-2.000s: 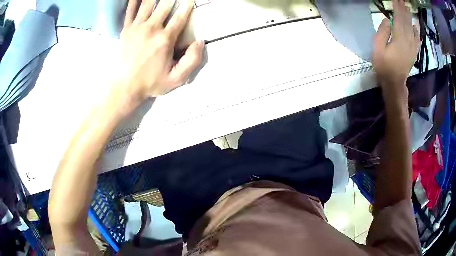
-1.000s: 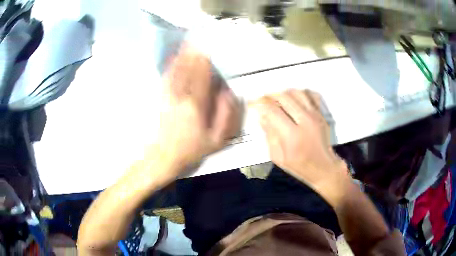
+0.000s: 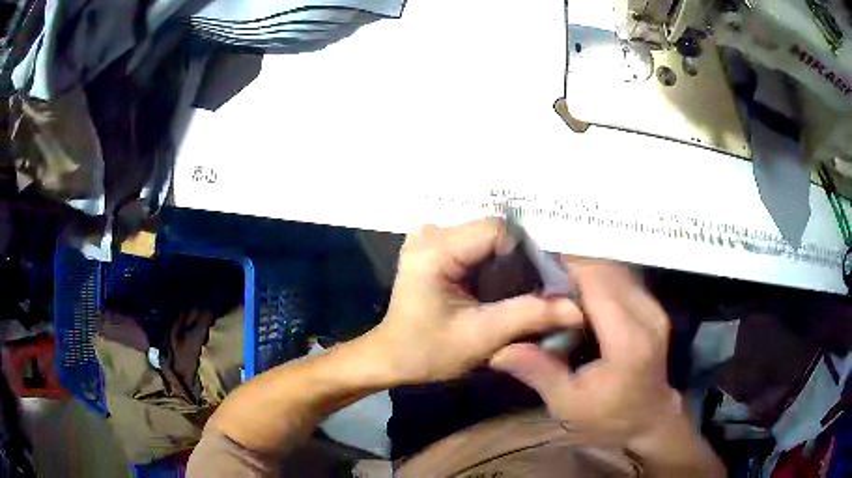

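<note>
My left hand (image 3: 458,303) and my right hand (image 3: 607,350) are close together over my lap, just in front of the table's front edge. Both hold a small grey piece of fabric (image 3: 546,271) between them. Its upper end shows above the fingers and reaches the table edge. The rest is hidden in the hands, and blur hides its shape. The white table (image 3: 374,140) with a printed ruler (image 3: 598,213) lies behind the hands.
The sewing machine bed (image 3: 645,103) is at the upper right. A grey waiting panel (image 3: 783,177) hangs beside it. Stacked grey panels (image 3: 290,26) lie at the table's upper left. A blue basket (image 3: 249,313) with brown fabric (image 3: 154,401) stands below left. Green-handled snips (image 3: 834,210) are at the far right.
The view has swung left and down. My hands have moved from the table top to in front of its edge and come together on the grey piece.
</note>
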